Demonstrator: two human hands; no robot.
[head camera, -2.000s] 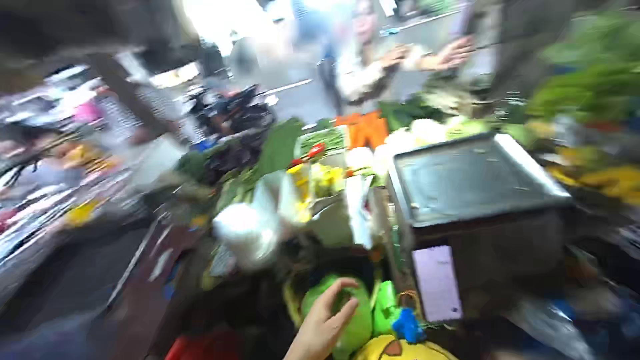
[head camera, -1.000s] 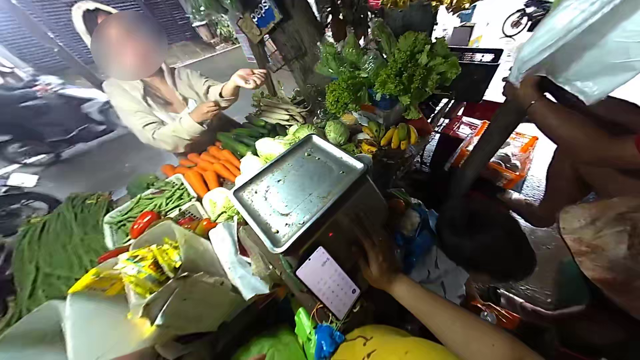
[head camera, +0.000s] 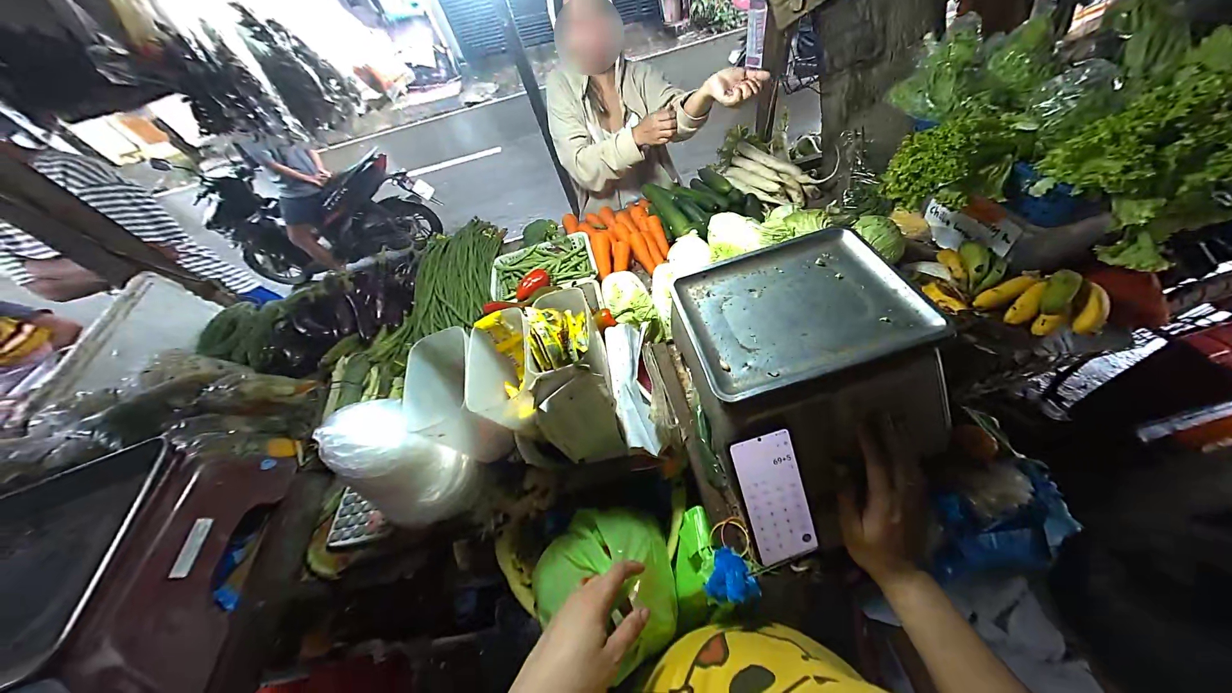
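My left hand (head camera: 589, 626) is at the bottom centre, fingers apart and slightly bent, in front of a light green plastic bag (head camera: 602, 553); nothing shows in its grasp. My right hand (head camera: 881, 505) rests with spread fingers against the shaded front of a weighing scale with a metal tray (head camera: 813, 308). Small scraps lie on the tray. A phone (head camera: 773, 496) showing a calculator leans upright against the scale, left of my right hand. A blue knotted plastic piece (head camera: 731, 577) and a bright green bag (head camera: 693, 553) lie between my hands.
Behind the scale are carrots (head camera: 621, 236), cucumbers (head camera: 679, 207), white radishes (head camera: 765, 173) and cabbages. Bananas (head camera: 1044, 300) and lettuce (head camera: 1116, 144) are at right. Containers with yellow packets (head camera: 556, 337) and a roll of clear bags (head camera: 390, 462) stand at left. A person (head camera: 616, 125) stands across the stall.
The view has swung back left since one second ago. My left hand, out of view then, shows again near the green bag. My right hand remains at the scale's front.
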